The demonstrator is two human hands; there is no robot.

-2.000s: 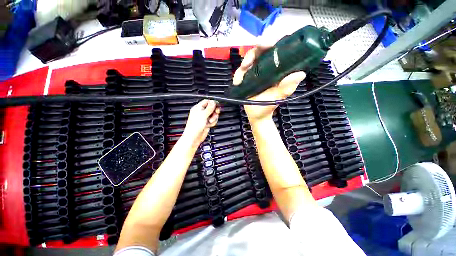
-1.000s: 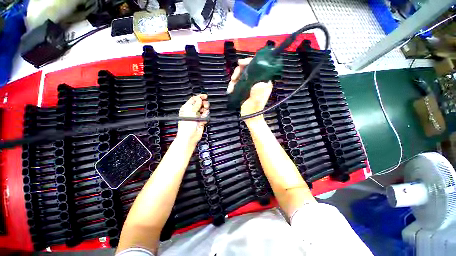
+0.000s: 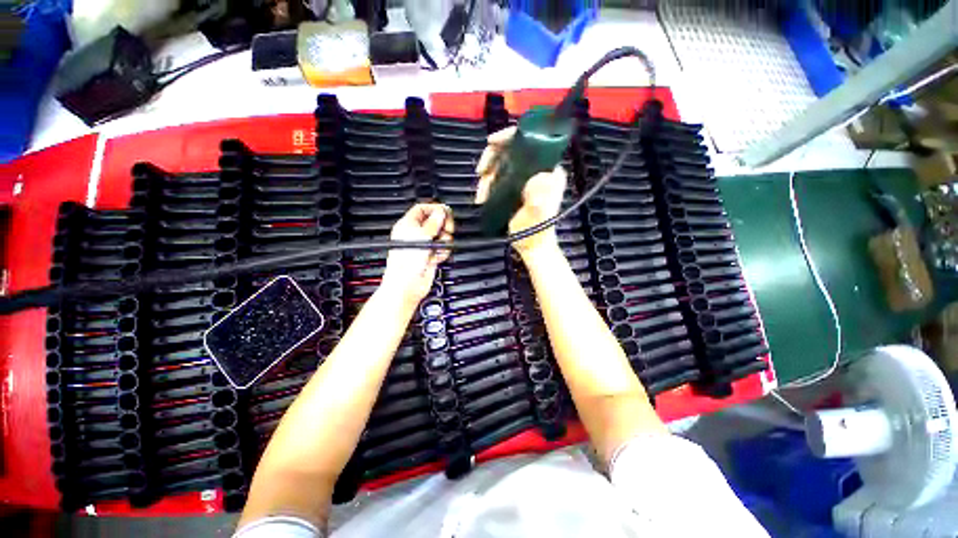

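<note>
Slim black plastic handles (image 3: 383, 315) with ring-like ends lie side by side in long rows on a red sheet (image 3: 200, 131). My right hand (image 3: 533, 189) is shut on a dark green electric screwdriver (image 3: 534, 152), its nose tilted down to the left over the rows. My left hand (image 3: 422, 233) is beside the nose, low over the parts, fingertips pinched together. Whether a screw is between them is too small to tell. A screw tray (image 3: 265, 331) with a bright rim and black specks sits on the rows at the left. The black cord (image 3: 210, 268) crosses in front of my left hand.
At the back stand a black box (image 3: 105, 76), a yellow-orange item (image 3: 335, 53) and a blue bin (image 3: 550, 32). A green surface (image 3: 762, 273) with a white cable lies right. A white fan (image 3: 893, 426) stands at the lower right. A grey bar (image 3: 861, 89) slants at the upper right.
The screwdriver has swung from a flatter, rightward lean to a steeper tilt, and its cord loop has moved left. The cord now crosses lower, over my left hand. My left hand remains near the nose.
</note>
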